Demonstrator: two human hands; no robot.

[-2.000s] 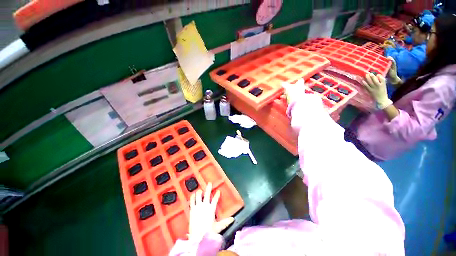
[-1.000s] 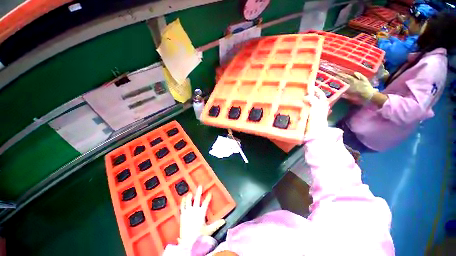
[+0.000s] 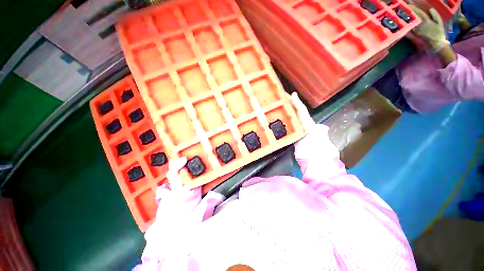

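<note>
An orange tray (image 3: 204,84) is held above the bench, over part of a lower orange tray (image 3: 139,197). Its near row holds several black units (image 3: 225,152); its other pockets are empty. My gloved left hand (image 3: 174,177) grips its near left corner. My gloved right hand (image 3: 303,119) grips its near right corner. The lower tray shows black units (image 3: 136,173) in its visible left columns; its right part is hidden under the held tray.
A stack of orange trays (image 3: 318,79) stands on the bench at upper right. A cardboard box (image 3: 366,124) with clear plastic is below the bench edge. Another person's gloved hand (image 3: 431,29) is at upper right. Papers (image 3: 79,32) hang at upper left.
The tray in my right hand has moved left from the stack, over the lower tray. My left hand has left the lower tray and taken hold of the held tray. The view has turned downward.
</note>
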